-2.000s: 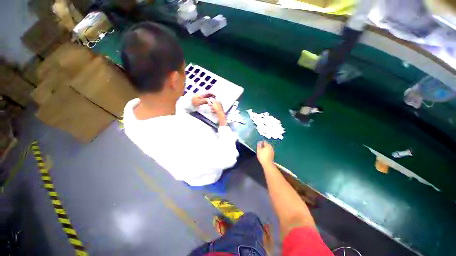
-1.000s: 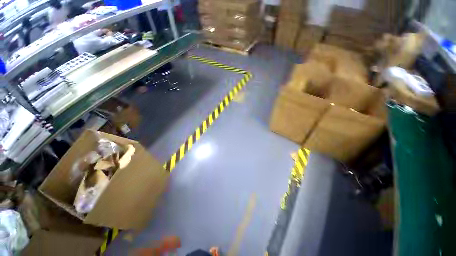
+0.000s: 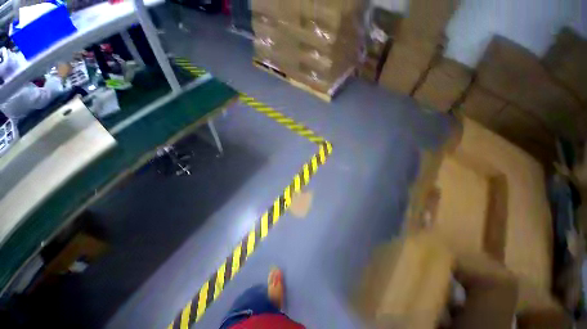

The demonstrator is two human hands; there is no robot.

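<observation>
Neither of my hands is in the picture. My red top and one foot show at the bottom edge. Nearest in front of me is the grey floor (image 3: 351, 199) with yellow-black tape (image 3: 257, 234). Large open brown cartons (image 3: 463, 212) stand close on the right, partly blurred.
A green bench (image 3: 174, 112) runs along the left, with a pale board (image 3: 58, 151) and a blue bin (image 3: 44, 31) above on a shelf. A wrapped carton stack (image 3: 299, 38) sits on a pallet (image 3: 296, 80) ahead. More cartons (image 3: 444, 80) lean at the wall.
I have turned away from the green bench with the seated person and moved forward along the floor. The pallet and corner of tape are nearer. The open carton of bags has left view.
</observation>
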